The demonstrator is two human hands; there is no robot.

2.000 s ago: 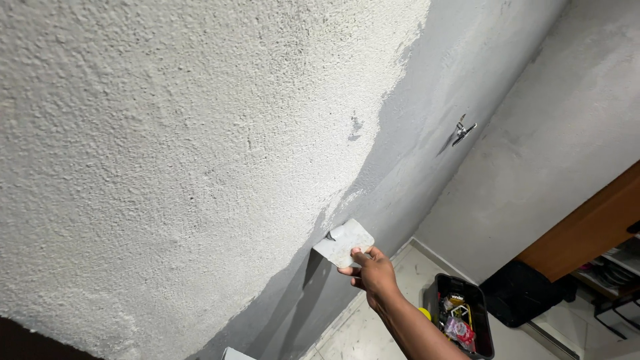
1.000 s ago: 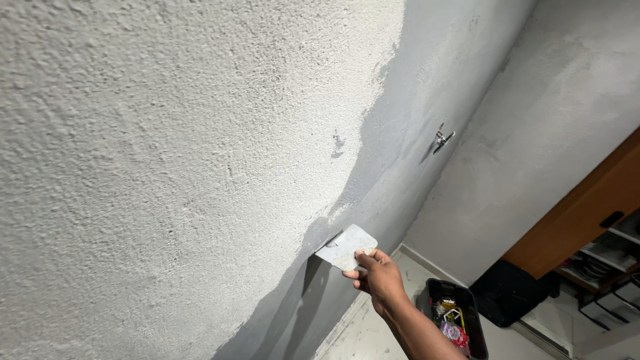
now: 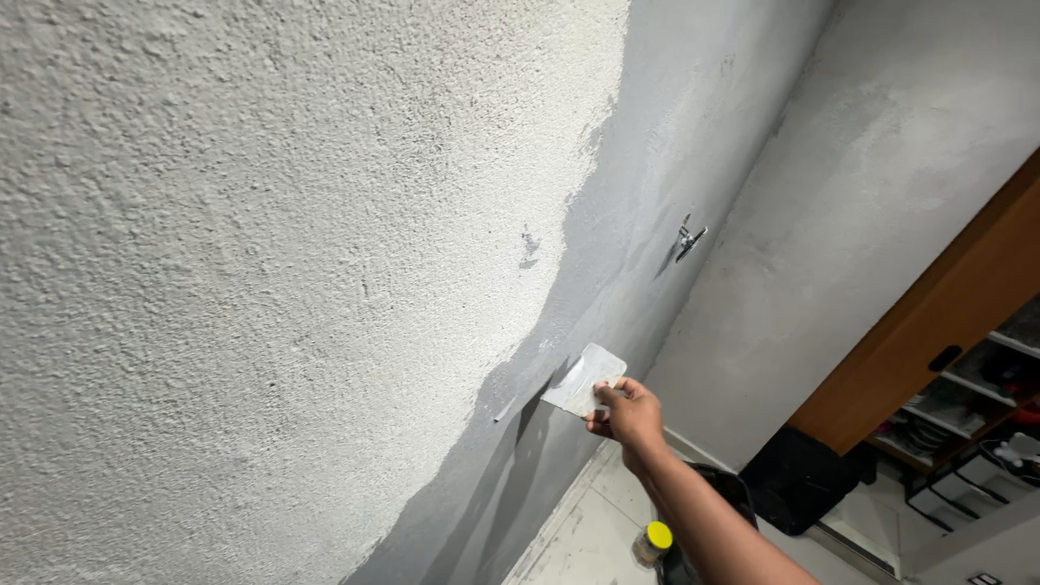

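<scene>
My right hand [image 3: 634, 410] reaches in from the lower right and grips a flat, thin spreader blade [image 3: 587, 378] between thumb and fingers. Pale grey paste is smeared on the blade's face. Its left edge is at or very close to the wall; whether it touches is hard to tell. The blade is over the smooth grey coat [image 3: 605, 268], just right of its border with the rough whitish textured wall [image 3: 325, 268]. A small ridge of paste [image 3: 498, 418] shows on that border, left of the blade. My left hand is out of view.
A metal tap-like fitting [image 3: 691, 242] sticks out of the coated wall. Below are the tiled floor [image 3: 581, 520], a jar with a yellow lid [image 3: 652, 543] and a black bin [image 3: 719, 485], partly behind my forearm. A wooden sliding door [image 3: 902, 349] and shelves [image 3: 967, 398] are at right.
Against the wall marks, my right hand has moved the blade up and to the right, away from the rough border. The yellow-lidded jar now shows beside my forearm.
</scene>
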